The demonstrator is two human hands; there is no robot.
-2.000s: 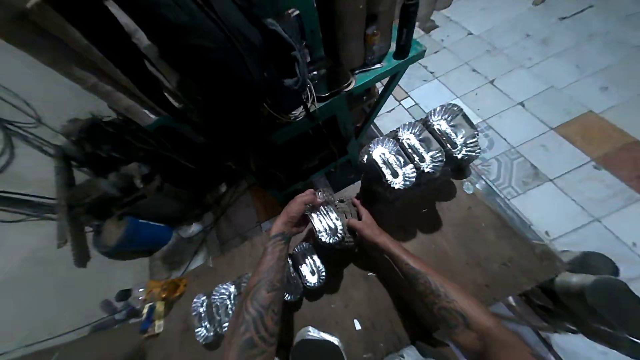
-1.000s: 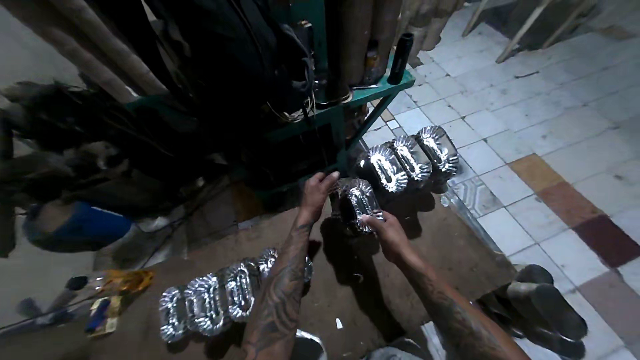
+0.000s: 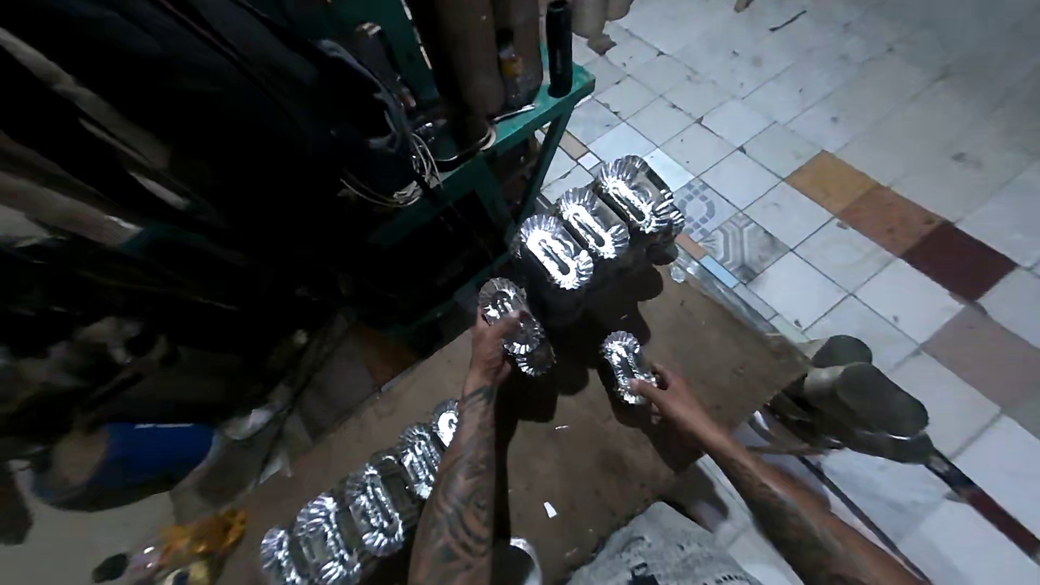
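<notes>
My left hand (image 3: 494, 345) grips a shiny silver piece with a fluted oval rim (image 3: 512, 315), just below the back row. Over the brown tabletop, my right hand (image 3: 662, 394) holds a smaller fluted silver piece (image 3: 627, 367) by its near end. Behind my left hand a row of similar silver pieces (image 3: 556, 252) stands at the table's far edge. Several more silver fluted pieces (image 3: 374, 508) form a row left of my left forearm, which partly hides its end.
The brown tabletop (image 3: 569, 471) bears small white scraps. A green metal frame (image 3: 540, 110) with cords and a black cylinder stands behind it. At the left are a blue container (image 3: 154, 459) and a yellow wrapper (image 3: 203, 536). Dark rounded objects (image 3: 873, 398) lie beyond the right edge.
My hands were close together around silver pieces; now they are apart, each with its own piece. My right hand has moved right, away from my left. The view has shifted.
</notes>
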